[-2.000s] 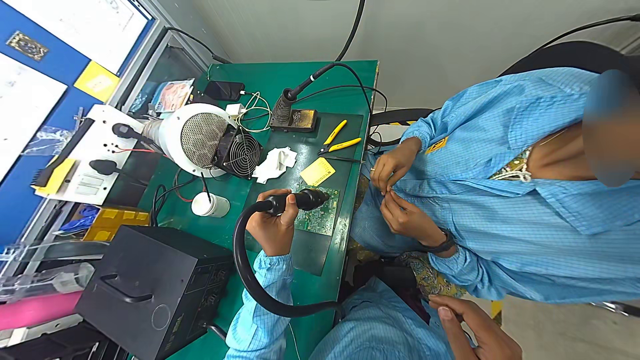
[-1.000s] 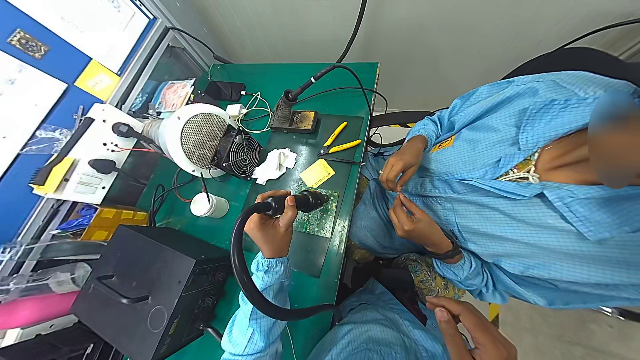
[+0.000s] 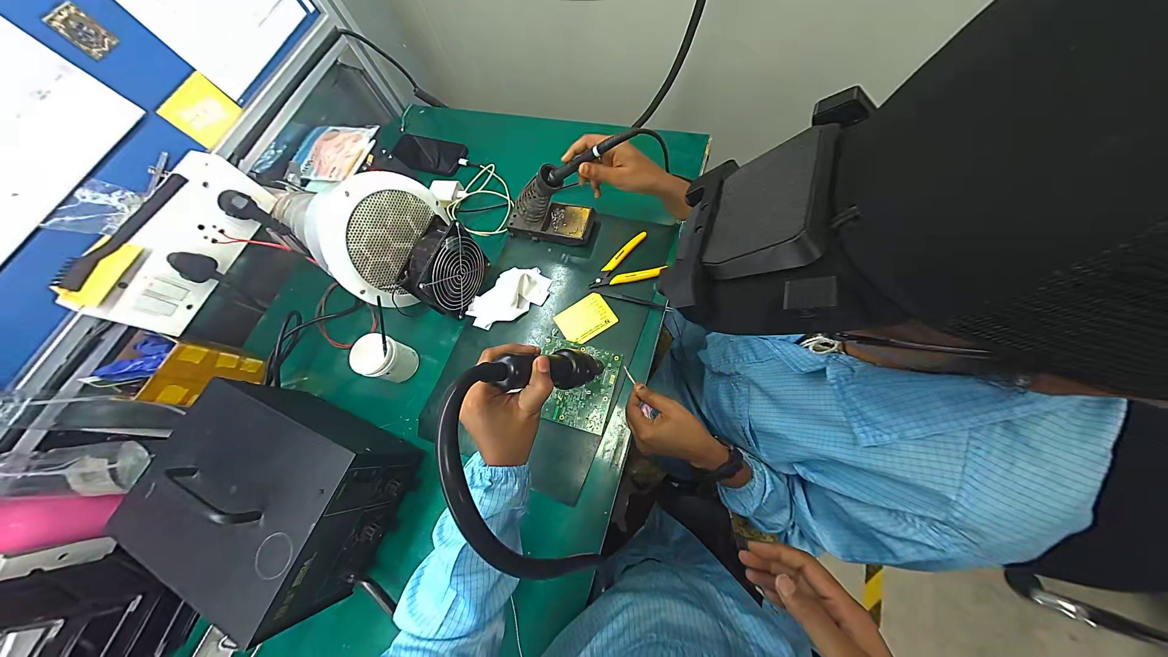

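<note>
My left hand (image 3: 505,401) grips the black handpiece of a hot-air rework tool (image 3: 557,370), its nozzle over a green circuit board (image 3: 584,401) on a dark mat (image 3: 561,456). A thick black hose loops from the handpiece toward my lap. My right hand (image 3: 812,593) is at the lower right, away from the board, fingers extended and nothing visible in it. Beside the board, a co-worker's hand (image 3: 671,424) pinches a thin, light strand. The co-worker's other hand (image 3: 630,169) is at a soldering iron (image 3: 584,160) in its coiled stand.
Yellow-handled cutters (image 3: 625,265), a yellow card (image 3: 586,318) and crumpled white tissue (image 3: 509,297) lie above the board. A white fume extractor (image 3: 374,237), small fan (image 3: 452,269), white pot (image 3: 383,358) and black station box (image 3: 265,511) stand leftward. The co-worker's capped head (image 3: 876,201) leans in from the right.
The co-worker has leaned forward over the bench edge. Their hands, earlier together near their lap, are now apart, one at the soldering iron and one beside the board. My left hand stays over the board.
</note>
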